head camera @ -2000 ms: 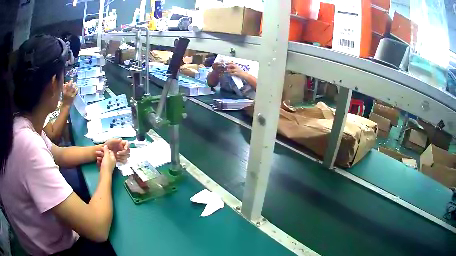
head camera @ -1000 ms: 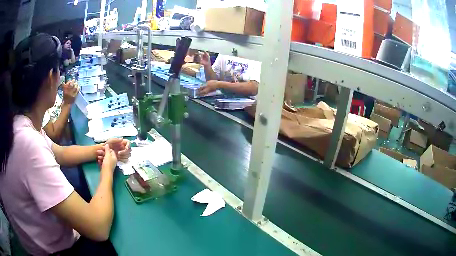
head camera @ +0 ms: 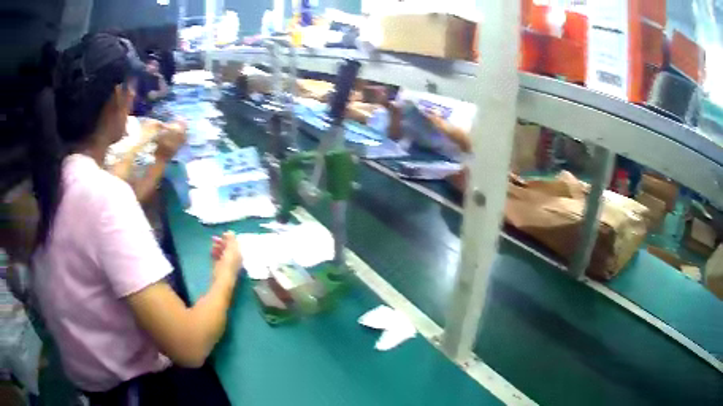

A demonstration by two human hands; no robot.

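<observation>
Neither of my hands is in view. Nearest in front is a green bench top (head camera: 341,373). On it stands a green hand lever press (head camera: 341,174) with a black-gripped lever, blurred. Its green base holds a reddish and clear block (head camera: 277,292). White sheets (head camera: 309,242) lie behind the base, and printed blue-white cards (head camera: 242,181) lie beyond them. A forked white scrap (head camera: 388,327) lies alone to the right of the press.
A person in a pink shirt (head camera: 111,254) sits at left, one hand raised beside the press. A pale post (head camera: 481,182) stands between bench and dark green belt (head camera: 408,230). Brown paper (head camera: 563,218) lies across the belt. Another person works there. A loaded shelf (head camera: 555,111) hangs above.
The view has turned left and blurred, so the scene sits farther right. The seated person's hands were together; now only one shows by the press. The person across the belt has moved their arms.
</observation>
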